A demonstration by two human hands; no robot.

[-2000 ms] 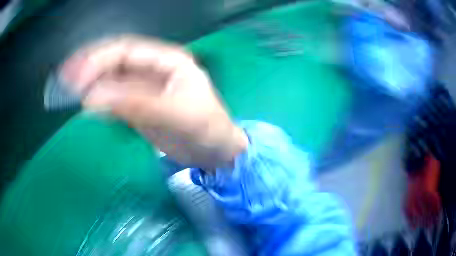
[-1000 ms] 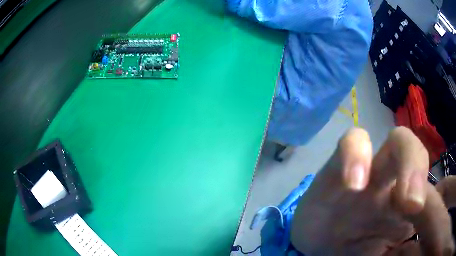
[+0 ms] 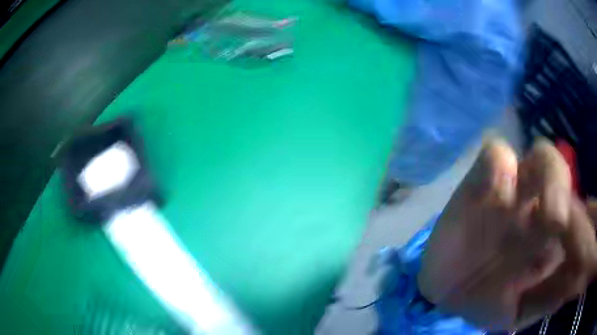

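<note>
My right hand (image 3: 517, 235) is large and blurred at the lower right, with curled fingers and a blue sleeve cuff below left. Whether it holds something small cannot be told. My left hand is not in view. A circuit board (image 3: 242, 36), badly blurred, lies on the green mat (image 3: 281, 144) at the top. A black label box (image 3: 82, 199) with a white roll (image 3: 108, 170) stands at the left. A white label strip (image 3: 170, 268) runs from it down to the bottom edge; its print is not legible.
A dark conveyor-like surface (image 3: 72, 72) borders the mat at the left. Blue smock clothing (image 3: 452, 98), apparently a nearby person's, shows past the mat's right edge. A grey floor, a dark rack (image 3: 553, 85) and a red shape (image 3: 567, 160) are at the right.
The view has shifted and blurred: the board and label box appear further right and higher. My right hand stays at the lower right, its fingers still curled.
</note>
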